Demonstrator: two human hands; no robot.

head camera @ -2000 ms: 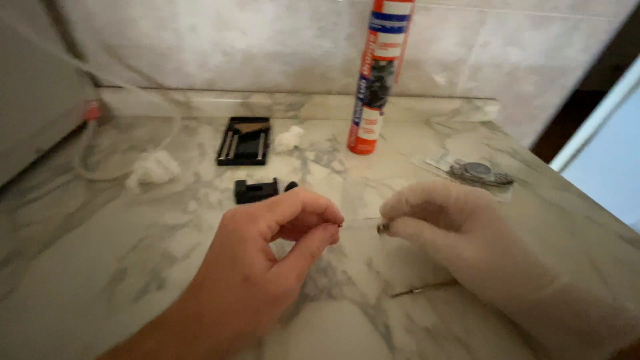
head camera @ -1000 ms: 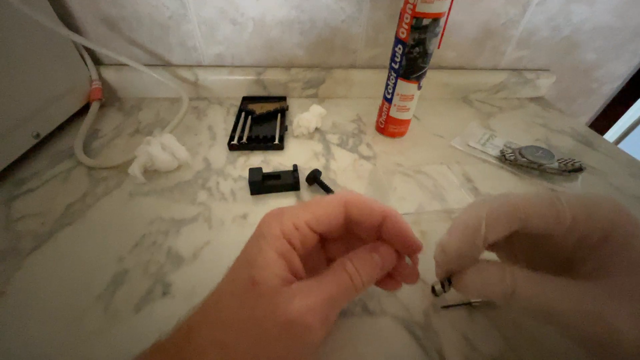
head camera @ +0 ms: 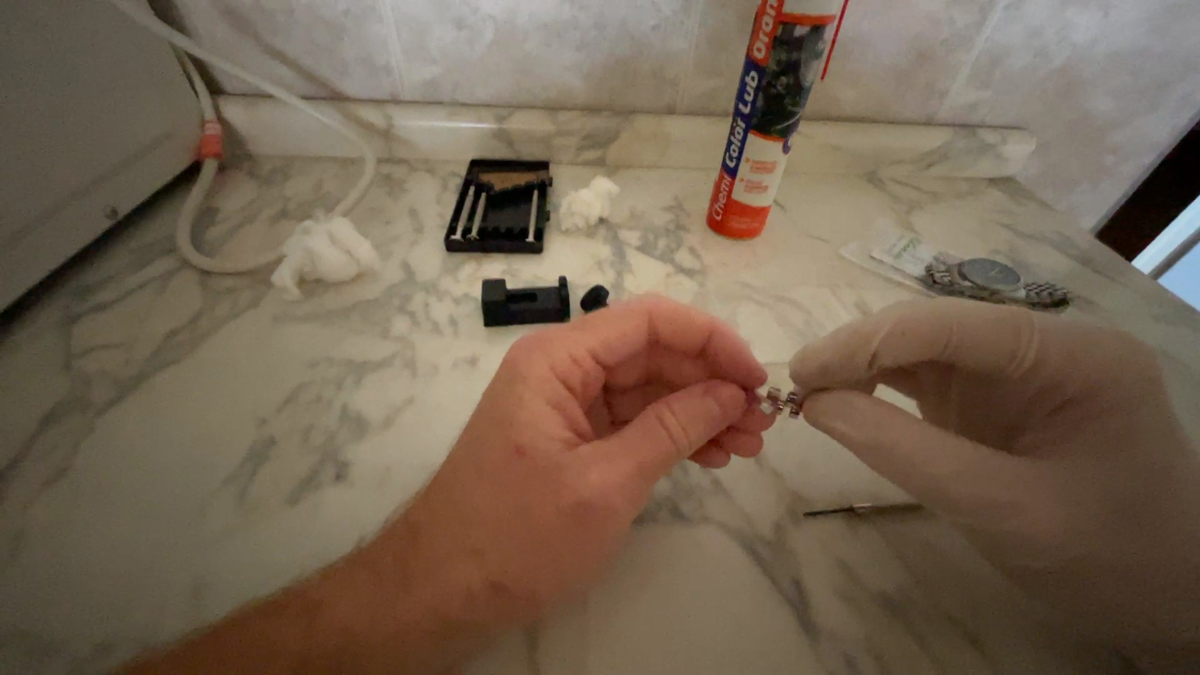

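Note:
Between my fingertips, just right of the middle, are small metal watch-bracelet links (head camera: 784, 403). My bare left hand (head camera: 609, 422) pinches their left end with thumb and forefinger. From the right, my gloved right hand (head camera: 966, 422) grips the other end. A thin metal screwdriver or pin tool (head camera: 858, 509) lies on the marble counter below the right hand, partly hidden by it. Behind my left hand sit a black plastic bracelet link holder (head camera: 527, 303) and a black knob (head camera: 594, 298), partly covered. A metal wristwatch (head camera: 991, 275) lies at the right beside clear plastic packaging.
At the back stand an orange-and-white spray can (head camera: 750, 169) and, further left, an open black case with small screwdrivers (head camera: 500, 206). Crumpled white tissues (head camera: 589, 203) lie beside the case and near a pale hose (head camera: 192, 230). The counter's backsplash (head camera: 619, 136) runs behind.
My hands have come together at the metal links; one second ago they were apart, with the small metal piece in my right fingers.

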